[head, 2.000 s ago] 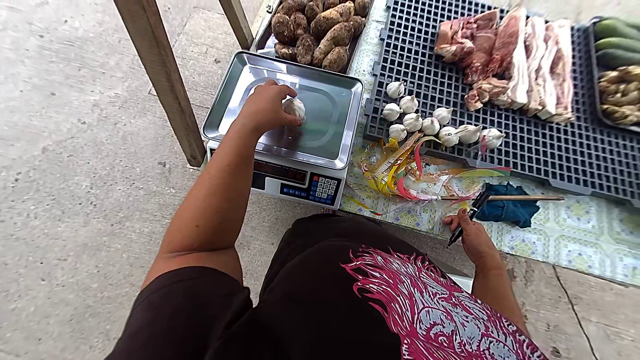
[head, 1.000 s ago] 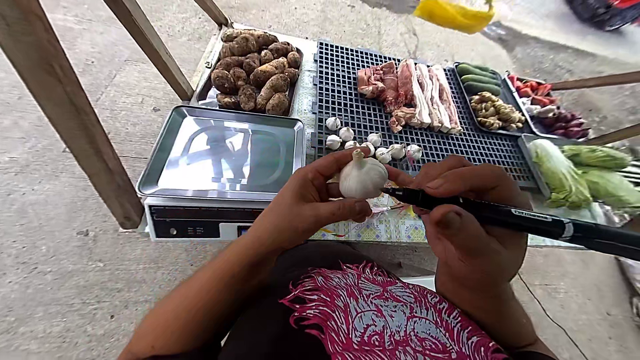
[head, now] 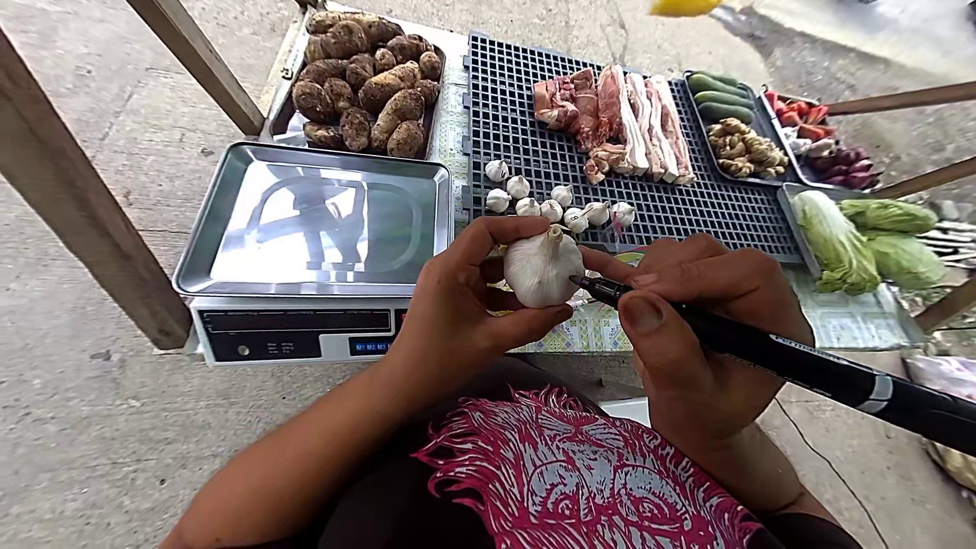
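Between the fingertips and thumb of my left hand (head: 473,297) is a garlic bulb (head: 541,268), stem upward, held above the table's near edge. My right hand (head: 713,328) grips a black marker pen (head: 770,358), whose dark tip touches or nearly touches the bulb's right side. Behind my hands, several garlic bulbs (head: 550,210) lie on the black plastic grating (head: 511,99); some bear small dark marks. The digital scale (head: 297,332) stands to the left of my hands, with nothing on its metal pan (head: 328,229).
Brown root crops (head: 374,91) fill a tray behind the scale. Pork slices (head: 640,126) lie on the grating. Farther right are cucumbers (head: 720,99), ginger (head: 743,149), red onions (head: 842,166) and Chinese cabbage (head: 831,236). Wooden posts (head: 91,191) rise at the left.
Two seconds ago my left hand was over the scale pan with a garlic bulb; that hand is now in front of me. The marker has come up to the bulb in my right hand.
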